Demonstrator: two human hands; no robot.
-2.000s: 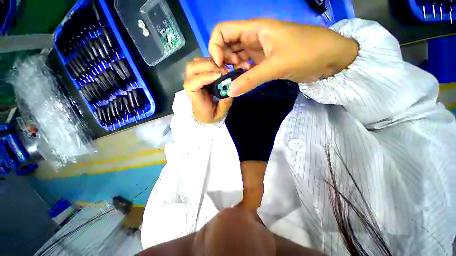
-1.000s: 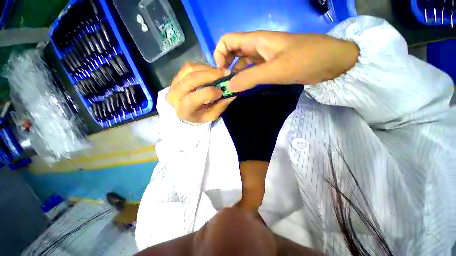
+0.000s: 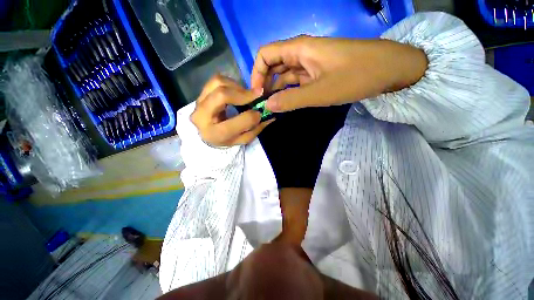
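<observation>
My left hand [image 3: 225, 114] holds a black housing [image 3: 248, 105] in its fingertips, in front of my chest. A small green circuit board [image 3: 262, 109] shows at the housing, partly covered by fingers. My right hand [image 3: 328, 70] reaches in from the right, its thumb pressed on the board and its fingertips at the housing's far side. Most of the housing is hidden between the two hands.
A blue work tray [image 3: 234, 41] lies beyond my hands, a black unit [image 3: 373, 7] at its right. A clear parts box [image 3: 170, 61] with green boards and a blue tray [image 3: 167, 105] of black units are left. Clear plastic bags [image 3: 52, 135] lie far left. Another blue tray [image 3: 487, 19] is at right.
My left hand has shifted left and its fingers now spread along the housing. The housing has turned, so less of the board shows. My right thumb stays on the board.
</observation>
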